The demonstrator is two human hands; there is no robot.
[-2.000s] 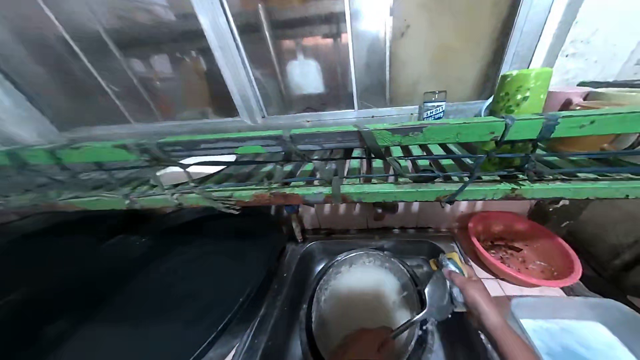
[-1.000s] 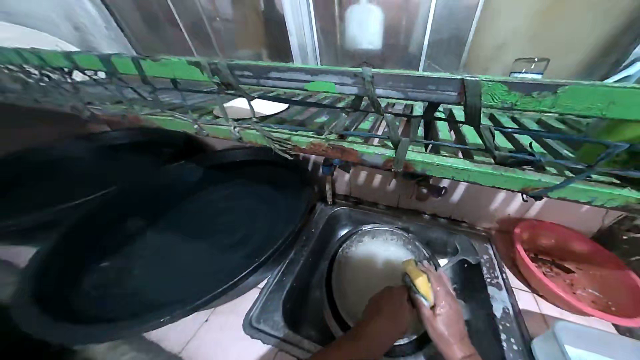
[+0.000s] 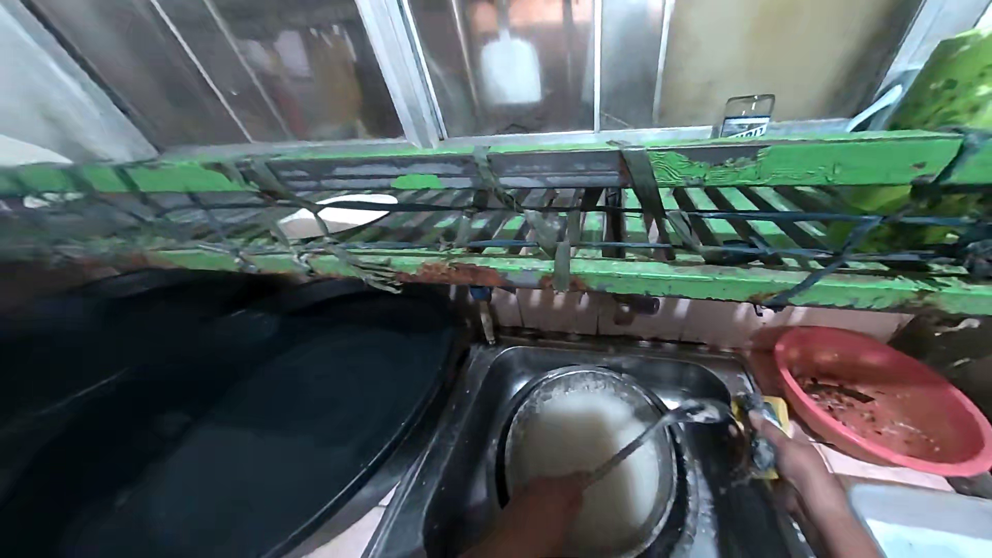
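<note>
My left hand is shut on the handle of a metal ladle, over a round pot of cloudy, soapy water. The ladle's bowl points to the upper right, past the pot's rim. To the right of it, my right hand holds a yellow sponge with a dark, crumpled scouring pad against it. The pot sits in a stainless steel sink. Both hands are somewhat blurred.
Large black basins of dark water stand at the left. A red plastic basin with food scraps is at the right, above a pale tub. A green slatted rack crosses above the sink, bearing a white object.
One second ago the hands were close together over the pot; now my right hand with the sponge is apart, to the right of it. The view has swung noticeably.
</note>
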